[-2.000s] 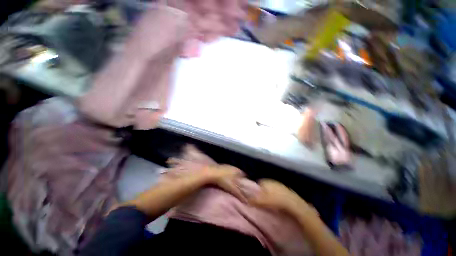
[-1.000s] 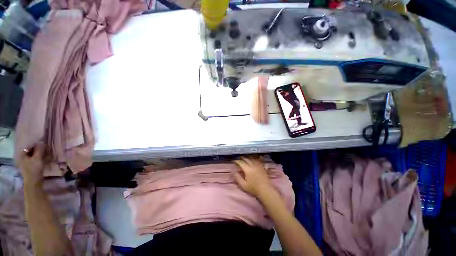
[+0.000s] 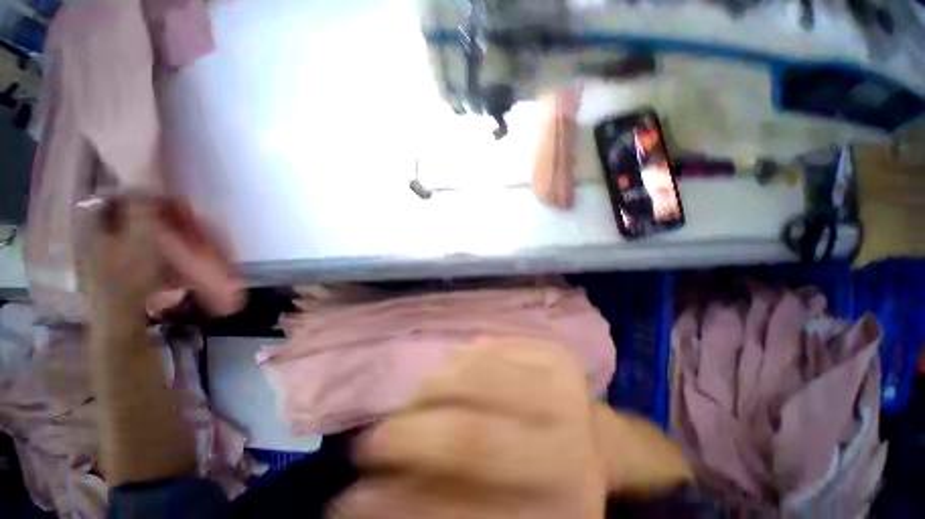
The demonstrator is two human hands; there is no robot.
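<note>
Long dusty-pink panels (image 3: 76, 132) hang over the left side of the white table. My left hand (image 3: 137, 228) is on them, blurred, and appears to grip a panel; its fingertips are not clear. My right hand (image 3: 497, 426) is large and strongly blurred close to the camera, over the lap; whether it holds anything cannot be told. A stack of pink cut panels (image 3: 406, 324) lies on the lap below the table edge, partly hidden by my right hand.
The sewing machine's needle area (image 3: 492, 112) is at top centre. Narrow pink pieces (image 3: 555, 152), a smartphone (image 3: 640, 172), a dark red-handled tool (image 3: 710, 165) and black-handled scissors (image 3: 824, 228) lie right of it. Pink cloth (image 3: 776, 395) fills a blue crate at lower right.
My right hand has left the lap stack and come up close to the camera. My left hand has moved up and right along the hanging panels. The view has shifted slightly.
</note>
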